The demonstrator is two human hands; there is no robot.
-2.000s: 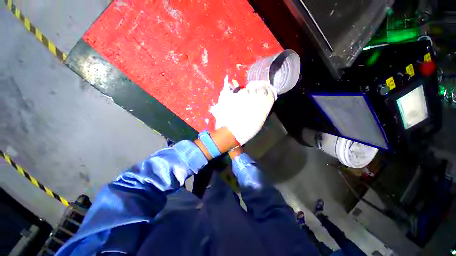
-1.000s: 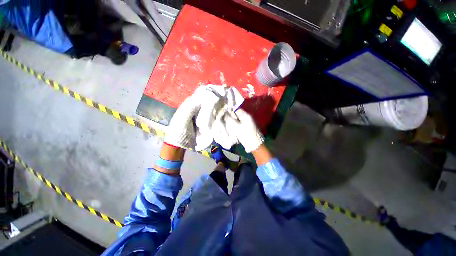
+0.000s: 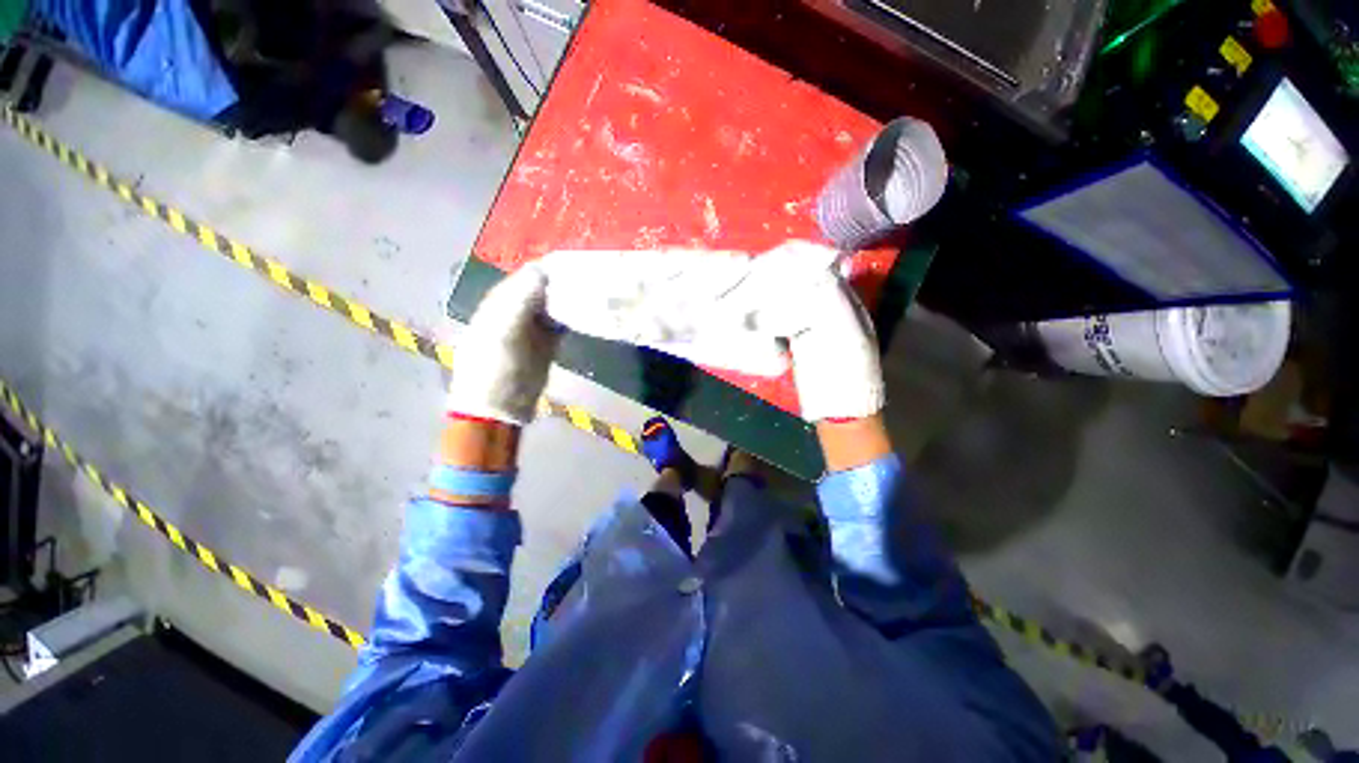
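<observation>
A white cloth [image 3: 656, 303] is stretched flat between my two gloved hands, over the near edge of the red-topped bench [image 3: 656, 142]. My left hand [image 3: 507, 350], in a white knit glove, grips the cloth's left end. My right hand [image 3: 827, 328], also in a white glove, grips the right end. The fingertips are partly hidden in the white cloth. A grey-white ribbed cup [image 3: 882, 187] lies tilted on the bench just beyond my right hand, its open mouth facing up and right. Pale smears mark the red top.
A control panel with a lit screen [image 3: 1295, 145] and a blue-bordered board [image 3: 1155, 228] stand at the right. A white bucket [image 3: 1177, 346] is below them. Yellow-black tape [image 3: 268, 279] crosses the floor at left. A person in blue [image 3: 142, 52] is at the upper left.
The cloth was bunched between my hands and is now spread out. My hands have moved apart. Earlier, one gloved hand was at the cup; the cup now stands away from both hands.
</observation>
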